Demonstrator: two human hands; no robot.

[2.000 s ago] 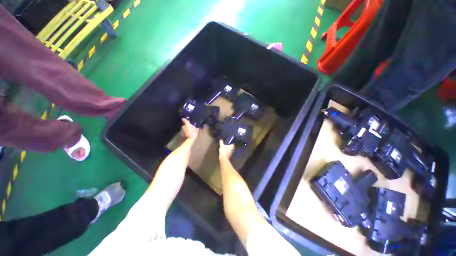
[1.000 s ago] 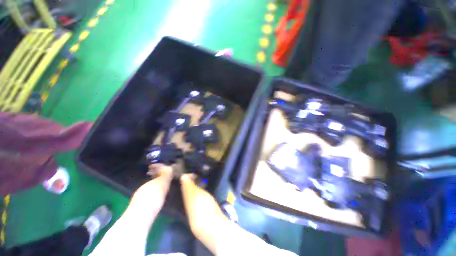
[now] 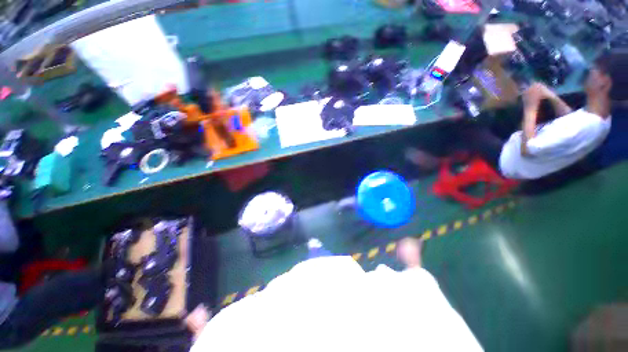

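Observation:
My left hand (image 3: 197, 319) is small and blurred at the lower left, beside the edge of a black crate (image 3: 202, 268); no object shows in it. My right hand (image 3: 409, 251) is blurred below a blue round stool (image 3: 385, 199); nothing shows in it, and its fingers cannot be made out. The crate holds several black handheld units (image 3: 160, 265) on tan cardboard. On the green bench (image 3: 303, 157) ahead, a black unit (image 3: 337, 114) lies between white sheets (image 3: 299, 125).
An orange stand (image 3: 227, 134), a tape ring (image 3: 154, 161) and more black units are on the bench. A white-topped stool (image 3: 266, 213) and a red stool (image 3: 472, 180) stand along it. A person in white (image 3: 558, 144) sits at the right; another is partly visible at the left edge.
The view has swung from the two crates up to the bench and stools. Both hands have left the units in the deep crate and are now apart at my sides.

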